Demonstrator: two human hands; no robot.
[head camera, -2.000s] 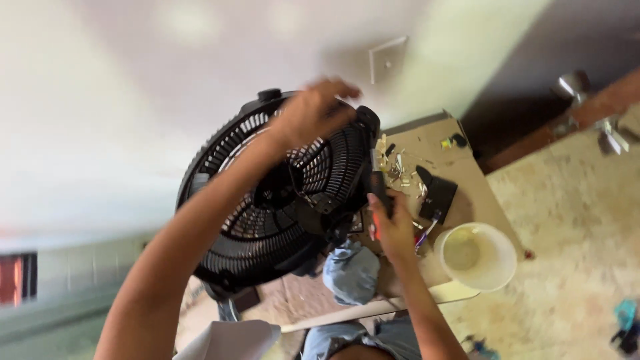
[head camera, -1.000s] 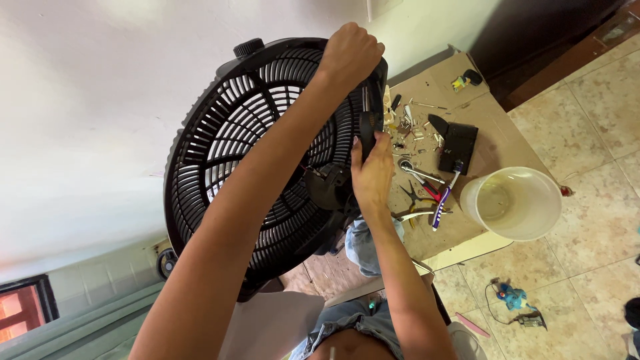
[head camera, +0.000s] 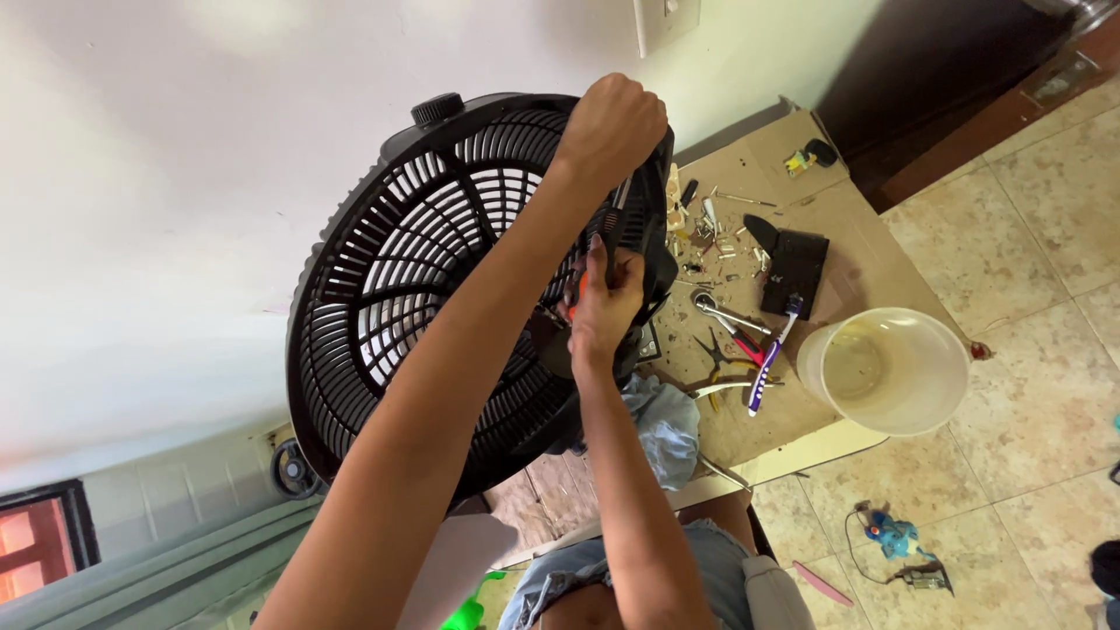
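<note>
A round black plastic fan housing (head camera: 350, 297) with a slotted grille stands tilted against my forearm, a ribbed knob (head camera: 437, 108) on its rim. My left hand (head camera: 615, 122) is closed over the upper right edge of the housing. Below it, my right hand (head camera: 606, 302) grips a screwdriver (head camera: 615, 219) with a black and orange handle, its metal shaft pointing up toward the rim near my left wrist. Where the screwdriver's tip rests is hidden behind my left hand and wrist. The fan's centre is partly covered by my left forearm.
Cardboard (head camera: 840, 227) to the right carries small screws and parts, a ratchet wrench (head camera: 731, 313), pliers (head camera: 716, 354), a purple and white toothbrush (head camera: 766, 367), a black plastic box (head camera: 794, 271) and a translucent tub (head camera: 884, 372). A blue cloth (head camera: 663, 429) lies beside the fan. Behind is a wall.
My left hand, raised and blurred over the rim two seconds ago, is now closed on the rim's edge. My right hand still holds the screwdriver, now tucked closer against the fan.
</note>
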